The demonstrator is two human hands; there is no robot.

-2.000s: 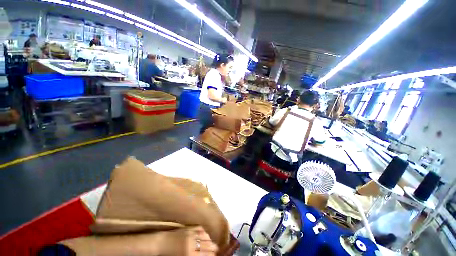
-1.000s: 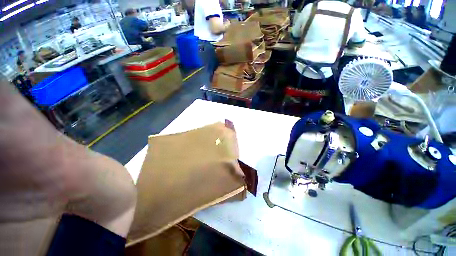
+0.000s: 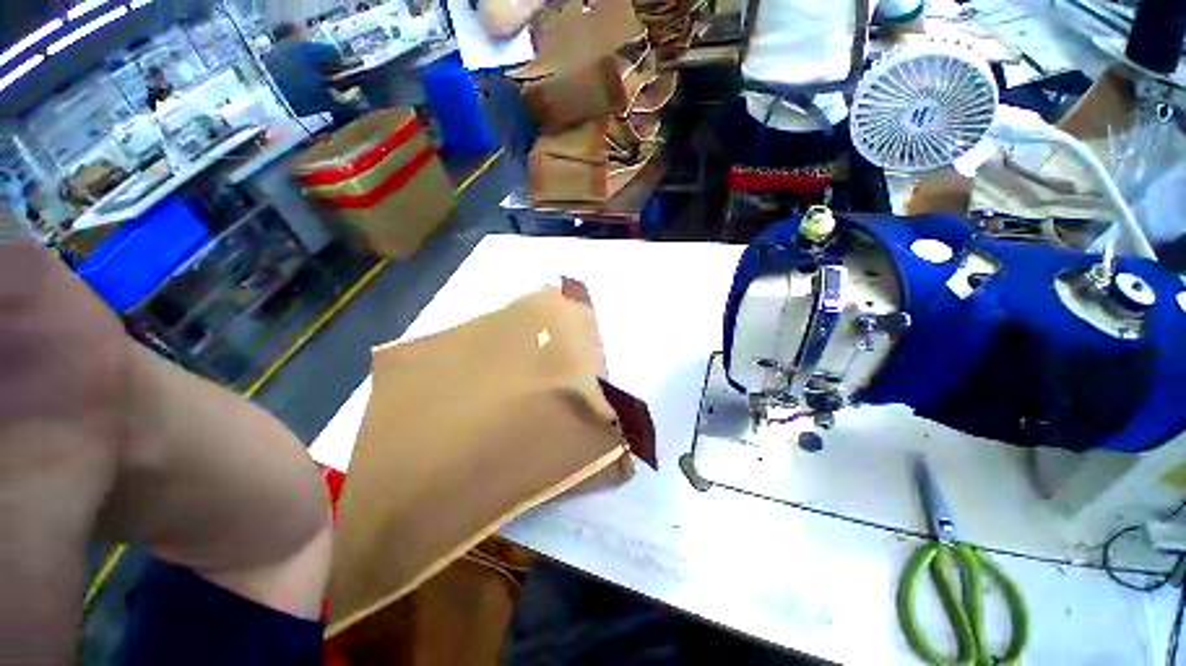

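A tan-brown bag body (image 3: pixel 468 429) lies on the left part of the white sewing table (image 3: pixel 676 306), its lower left hanging past the front edge. It has a small pale mark and a dark red-brown tab (image 3: pixel 631 423) at its right corner. A blue-covered sewing machine (image 3: pixel 962 312) stands to its right, with nothing under its presser foot (image 3: pixel 793 410). Green-handled scissors (image 3: pixel 962 599) lie in front of the machine. A bare arm with a dark sleeve fills the left edge; which arm it is I cannot tell. Neither hand shows.
A white fan (image 3: pixel 926 104) stands behind the machine. More brown pieces hang below the table's front edge, beside a bit of red crate (image 3: pixel 334 488). Behind are stacked bags (image 3: pixel 572 117), a large carton (image 3: pixel 377 182), a blue bin, a yellow floor line and other people.
The view has turned down towards the table, so the machine and scissors now show. The hand with a ring, earlier on the bag body, is out of view. The bag body lies flatter.
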